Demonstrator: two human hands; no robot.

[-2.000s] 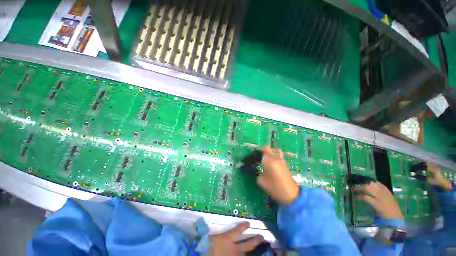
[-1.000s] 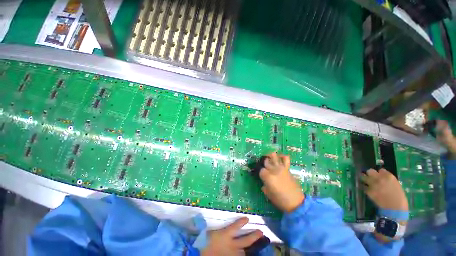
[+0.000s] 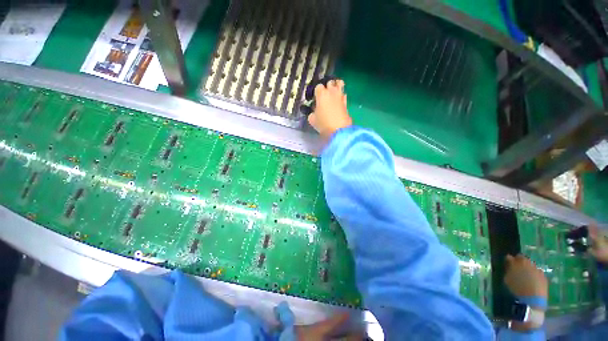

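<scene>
My right hand, with black covers on its fingertips, is at the lower right edge of the clear component tray, which holds rows of cream-gold parts. I cannot tell whether its fingers grip a part. My left hand is blurred and cut off by the bottom edge, by the near rail; its fingertips are hidden. Green circuit board panels lie in a row along the conveyor, with dark components on them. My right sleeve covers part of the row.
Silver rails border the boards. Transparent ribbed plastic lies right of the tray, instruction sheets left. A metal post stands beside the sheets. At right, another person's watch-wearing hand is at a dark board gap; a further hand is beyond.
My right hand has moved from over the boards up to the tray's right edge. The view has shifted left. My left hand sits lower in view, more cut off.
</scene>
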